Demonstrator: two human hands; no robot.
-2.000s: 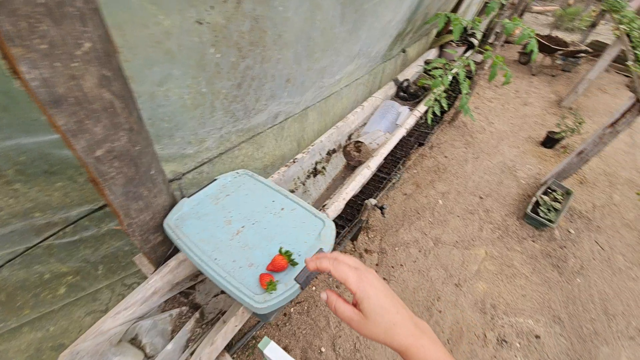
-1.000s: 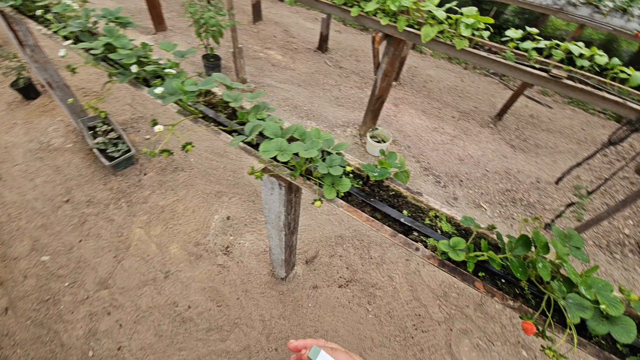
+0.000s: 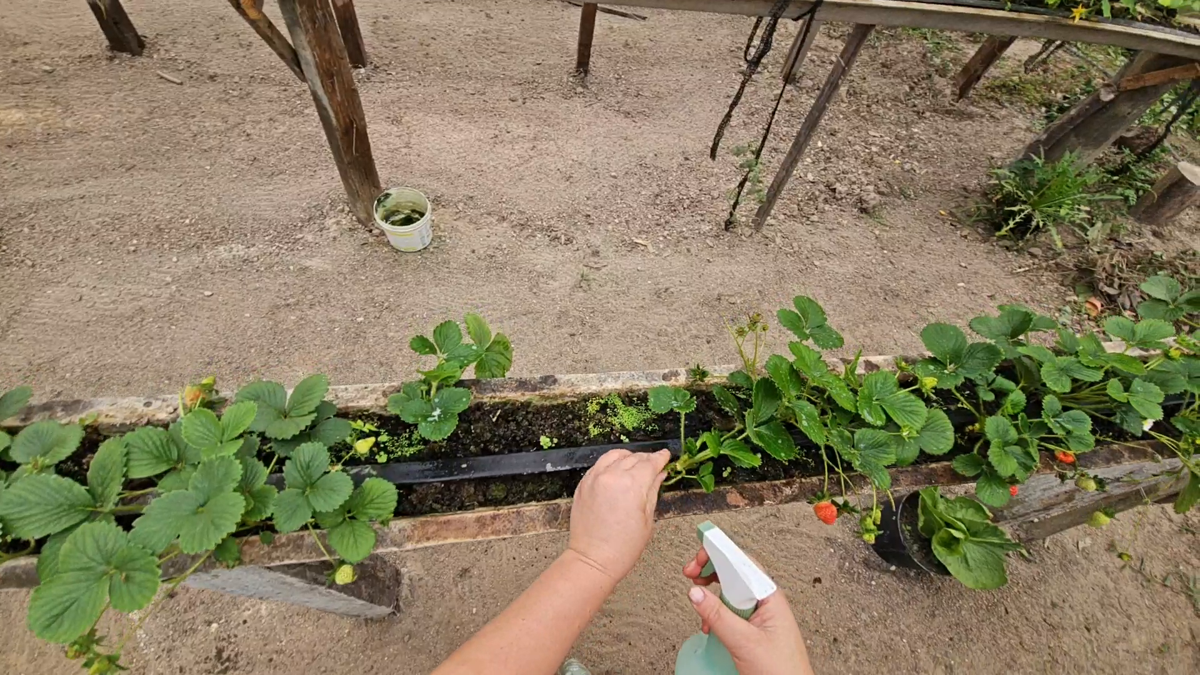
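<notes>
My left hand reaches over the near edge of a long wooden planter, its fingertips at the base of a strawberry plant, where they seem to touch a stem or leaf; the exact grip is hidden. In my right hand is a spray bottle with a white and green trigger head, its nozzle end toward the planter. A black drip line lies along the dark soil. A red strawberry hangs over the near edge, right of the bottle.
A white plastic bucket stands beside a wooden post on the sandy ground. Below the planter, at the right, is a black pot with a leafy plant. More strawberry plants fill the left. Another raised wooden bed crosses the top.
The view has swung from the blue lidded bin with two strawberries to the planter. My left hand has come into view at the plants, and the spray bottle now shows much more fully.
</notes>
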